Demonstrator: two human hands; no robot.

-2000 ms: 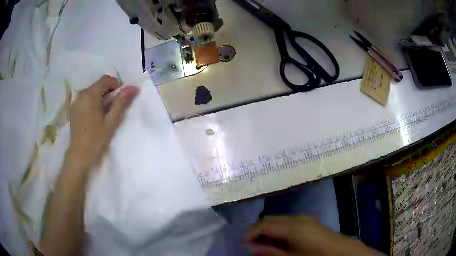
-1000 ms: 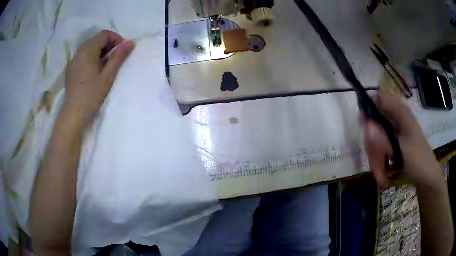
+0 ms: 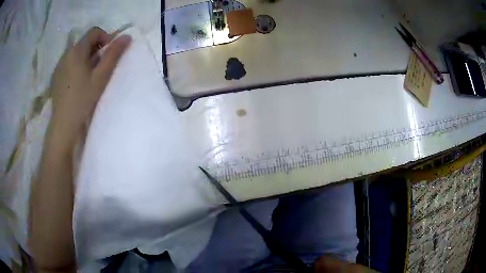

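Observation:
A white garment piece (image 3: 136, 138) hangs from the table's left part down over my lap. My left hand (image 3: 88, 69) pinches its upper edge between thumb and fingers. The black fabric shears (image 3: 258, 226) point up and left, with the tip near the garment piece's right edge above the table's front edge. Their handles are cut off by the bottom of the picture. Only a small part of my right hand (image 3: 338, 265) shows at the bottom edge, at the handle end of the shears.
A heap of white cloth (image 3: 24, 69) lies at left. The needle plate (image 3: 189, 29) and orange-brown block (image 3: 241, 22) are at the top. Pink-handled snips (image 3: 421, 55) lie on a tan tag (image 3: 418, 82), beside a black smartphone (image 3: 465, 72). A printed ruler (image 3: 320, 153) runs along the front edge.
My right hand has picked up the shears from the table and carried them down and left to the garment piece's edge. My left hand keeps its pinch, and the cloth's lower part has shifted.

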